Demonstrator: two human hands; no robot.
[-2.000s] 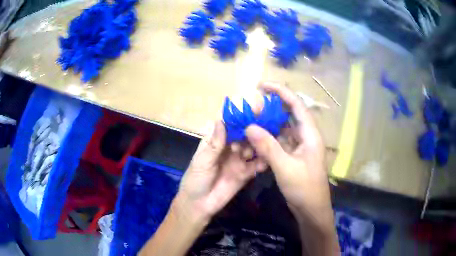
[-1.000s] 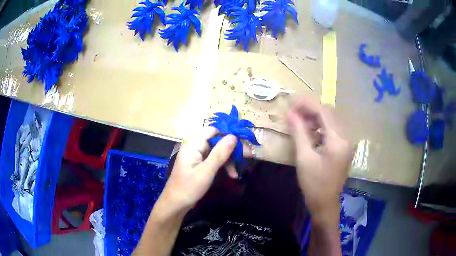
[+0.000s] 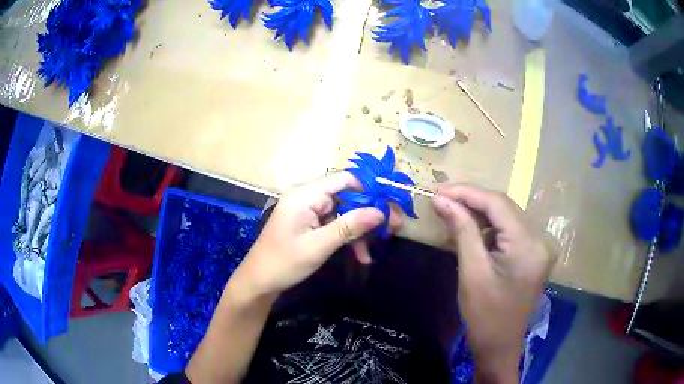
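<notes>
My left hand (image 3: 322, 225) holds a spiky blue hair piece (image 3: 373, 191) near the bench's front edge, thumb on its lower side. My right hand (image 3: 491, 232) pinches a thin pale glue stick (image 3: 409, 187) between thumb and forefinger. The stick's whitish tip lies over the middle of the hair piece; whether it touches cannot be told. The small white oval glue dish (image 3: 426, 130) sits on the cardboard just beyond, among brown spots. Part of the hair piece is hidden by my left fingers.
A heap of spiky pieces (image 3: 86, 37) is at far left, several more at the top. A loose stick (image 3: 481, 109) lies left of the yellow tape (image 3: 529, 127). Small blue strands (image 3: 609, 142), rounded blue parts (image 3: 660, 154) and a metal rod (image 3: 645, 277) are right. Blue crate (image 3: 206, 277) below.
Both hands earlier held the blue piece together; then my right hand moved to the right, blurred near the dish. Now it holds a stick over the piece. The stick at the dish has gone.
</notes>
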